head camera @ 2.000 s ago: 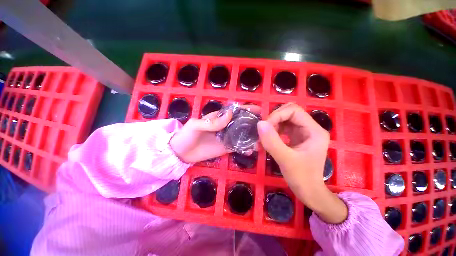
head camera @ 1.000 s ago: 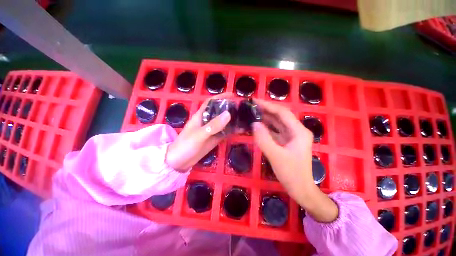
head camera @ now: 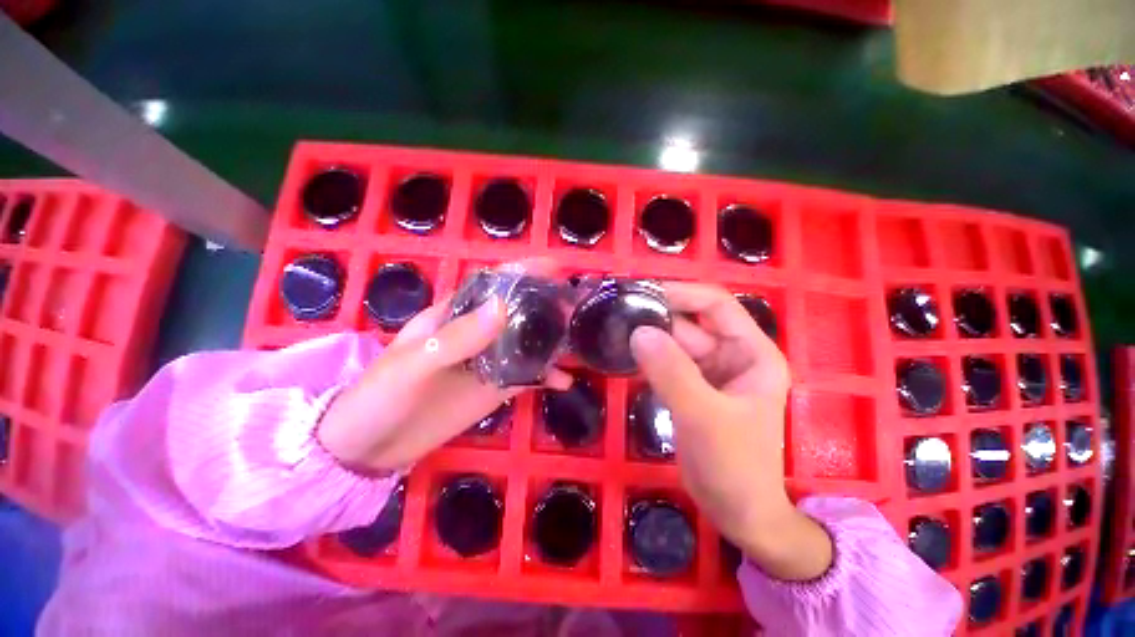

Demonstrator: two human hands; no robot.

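Note:
My left hand (head camera: 417, 386) holds a dark round unit (head camera: 532, 326) with clear, glinting film (head camera: 498, 355) around it, above the middle of the red foam tray (head camera: 828, 429). My right hand (head camera: 734, 417) holds a second glossy black disc (head camera: 620, 326) face up between thumb and fingers, right beside the first; whether the two touch I cannot tell. The tray's pockets hold several black discs, such as one at the top left (head camera: 332, 197). Some pockets in its right column are empty. My hands hide the pockets in the middle.
A partly filled red tray (head camera: 890, 498) adjoins at the right. Another red tray (head camera: 87, 299), mostly empty pockets, lies at the left. A grey slanted post (head camera: 137, 137) crosses the upper left. A yellowish sheet (head camera: 1014, 44) hangs at the upper right. The bench (head camera: 548, 75) is dark green.
The wrapped unit seen earlier between both hands is now beside a second disc, which my right hand has turned face up. The hands sit slightly lower, and the view has shifted, moving the trays left.

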